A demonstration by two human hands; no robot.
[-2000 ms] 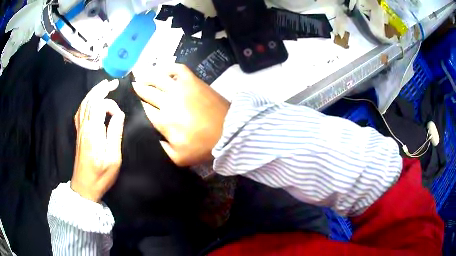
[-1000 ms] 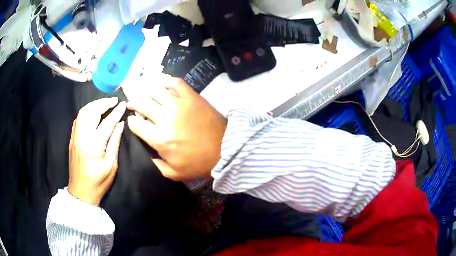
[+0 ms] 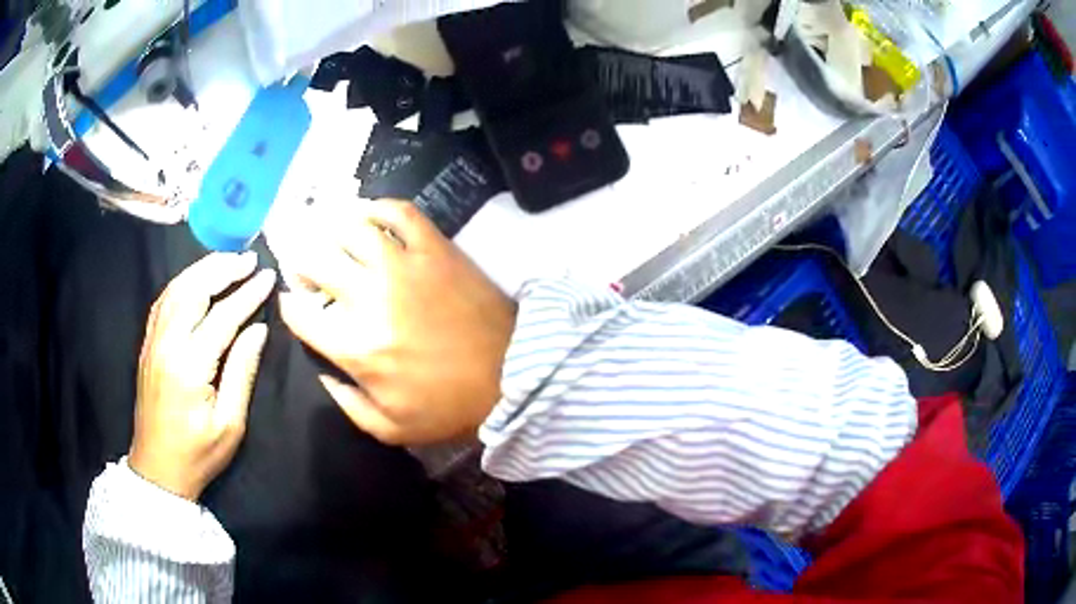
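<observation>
Black cloth [image 3: 307, 507] covers the left side and lap. My left hand [image 3: 198, 372] lies on it, fingertips pointing up to the light-blue rounded plate [image 3: 250, 165]. My right hand [image 3: 395, 325] is just right of it, fingertips bent down at the cloth edge close to my left fingertips. Both hands seem to hold the cloth edge, but glare hides what lies under the right fingertips. The white sewing machine [image 3: 153, 106] is at the upper left; its needle area is washed out. Black care labels [image 3: 443, 177] lie beyond my right hand.
A black phone [image 3: 561, 148] lies beyond the labels, with a black label strip [image 3: 661, 85] beside it. A ruler edge [image 3: 732, 250] runs along the table front. A round holder with a yellow item [image 3: 885, 53] is at the far edge. Blue baskets [image 3: 1024, 378] and a white cord [image 3: 885, 309] are right.
The whole view has shifted, so the table things sit lower and further left. My left and right fingertips have come closer together since the earliest frame and remain beside the blue plate.
</observation>
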